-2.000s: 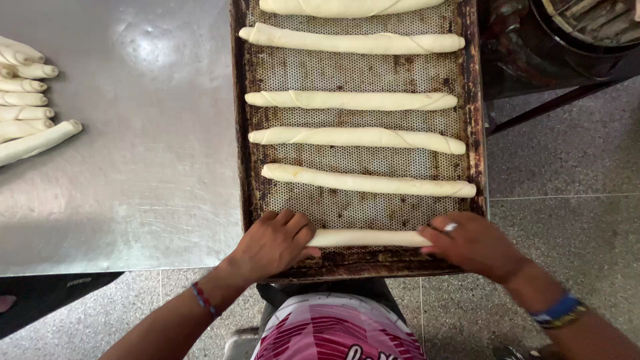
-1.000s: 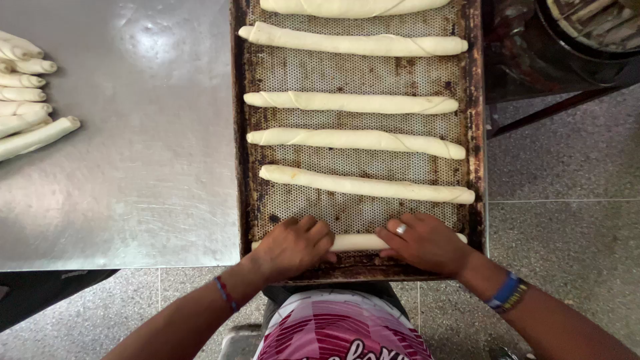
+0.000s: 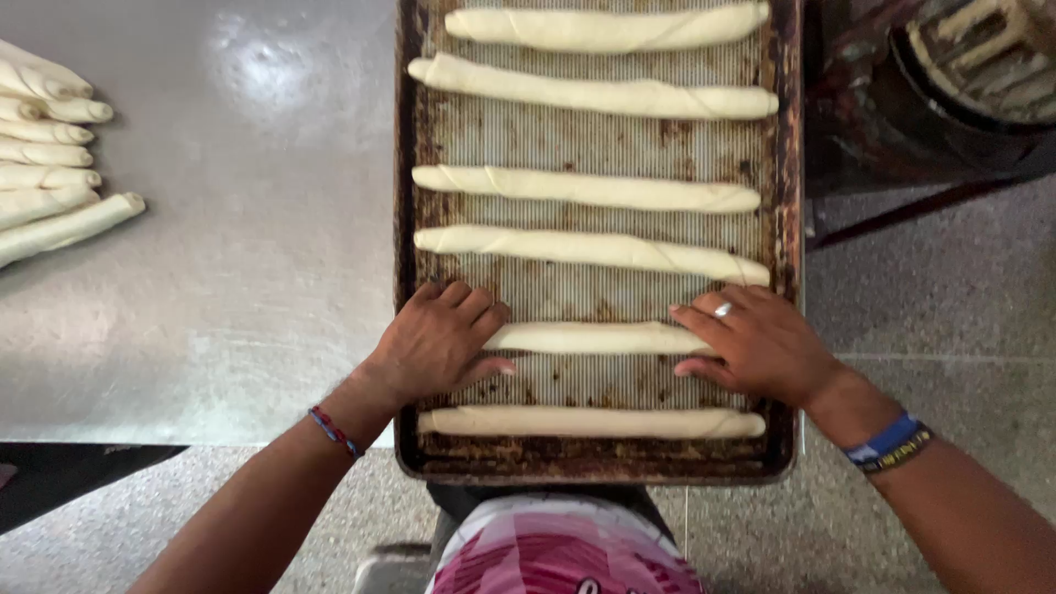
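Observation:
Several long rolled dough sticks lie crosswise on a browned, ridged metal baking tray (image 3: 594, 477). My left hand (image 3: 441, 338) covers the left end of the second dough stick from the bottom (image 3: 598, 338), fingers beyond it and thumb on the near side. Over that stick's right end is my right hand (image 3: 747, 342), with a ring on one finger, held the same way. Nearer to me, the lowest dough stick (image 3: 590, 422) lies untouched along the tray's near edge. Above my hands is another dough stick (image 3: 590, 250), its right end close to my right fingers.
A steel table (image 3: 272, 247) extends to the left of the tray, with a pile of rolled dough sticks (image 3: 49, 177) at its far left. A dark round container (image 3: 932, 99) stands at the upper right, over a speckled floor (image 3: 932, 305).
My hands have moved from the lowest dough stick up to the second one and farther apart. That second stick lay closer to the one above it before.

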